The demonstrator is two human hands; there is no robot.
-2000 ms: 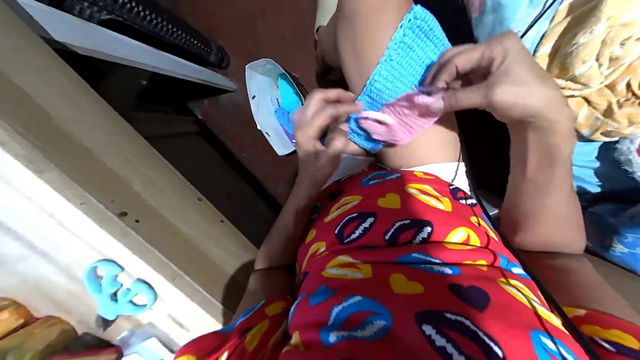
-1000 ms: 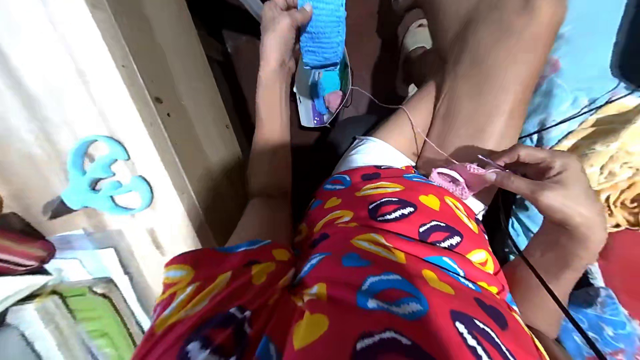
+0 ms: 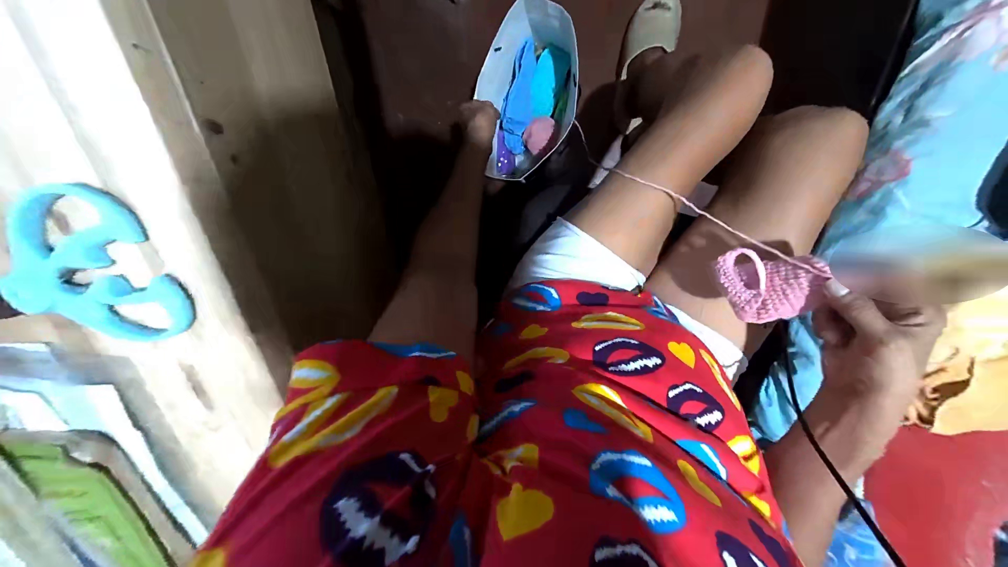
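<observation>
My left hand (image 3: 480, 124) grips the left rim of a white container (image 3: 490, 75), its fingers partly hidden. Inside the container lie a blue crocheted piece (image 3: 520, 90), a turquoise item (image 3: 550, 79), a pink ball (image 3: 539, 135) and something purple. On the right, my right hand (image 3: 858, 315) holds a small pink crocheted piece (image 3: 772, 290) by its right end, above the thigh. A pink yarn strand (image 3: 669, 191) runs from the container across my legs to that piece. Whether a hook is in the right hand, I cannot tell.
At the left, a light blue plastic object with loops (image 3: 94, 260) lies on a pale wooden surface (image 3: 228, 197). A floral blue cloth (image 3: 921, 150) and a yellow cloth (image 3: 976, 362) are at the right. A black cable (image 3: 819, 449) passes my right forearm.
The large blue crocheted piece, on my thigh two seconds ago and in my left hand one second ago, is now in the container. My left hand has gone to the container's rim.
</observation>
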